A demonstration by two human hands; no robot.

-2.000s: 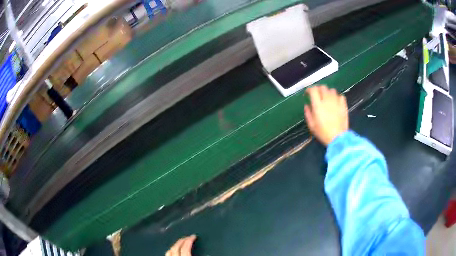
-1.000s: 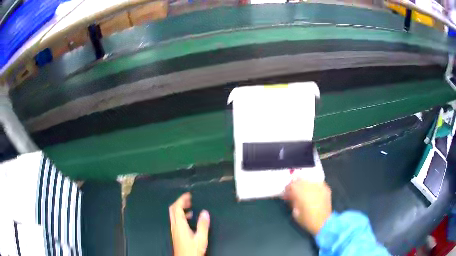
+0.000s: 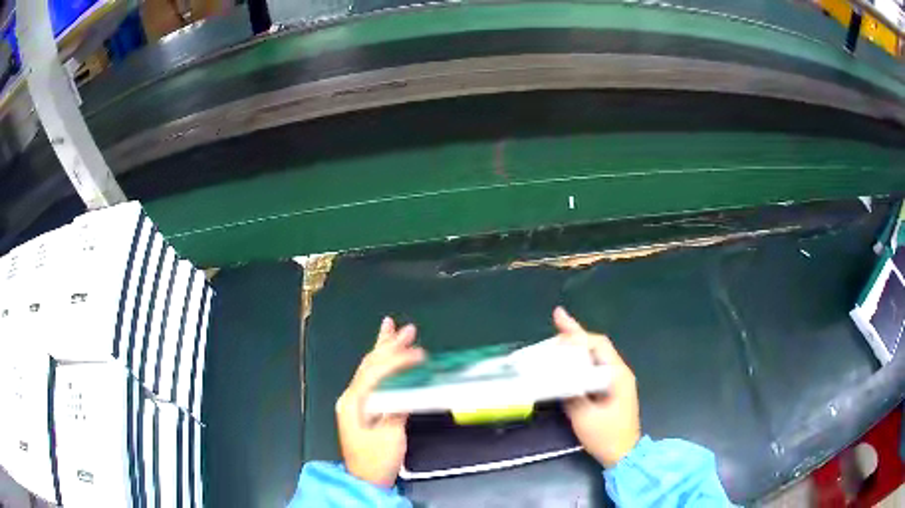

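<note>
The gift box (image 3: 491, 466) lies on the near bench with its dark inside partly showing. Its lid (image 3: 496, 385) is raised at a slant over it, blurred, with a teal patch on its upper side and a yellow-green tab at its near edge. My left hand (image 3: 375, 412) grips the lid's left end and my right hand (image 3: 605, 402) grips its right end. The lid hides much of the box. I cannot tell whether the dark surface is the device.
A box stack (image 3: 164, 313) of closed white boxes stands at the left. Another open box (image 3: 881, 316) with a dark slab lies at the right edge. The green conveyor belt (image 3: 397, 208) runs behind the bench top (image 3: 675, 308), whose edge is torn. A red stool (image 3: 863, 466) shows at lower right.
The open box has come off the belt edge onto the near bench, and its lid has swung towards me. Both hands have taken hold of it. The view has turned left, showing more of the stack.
</note>
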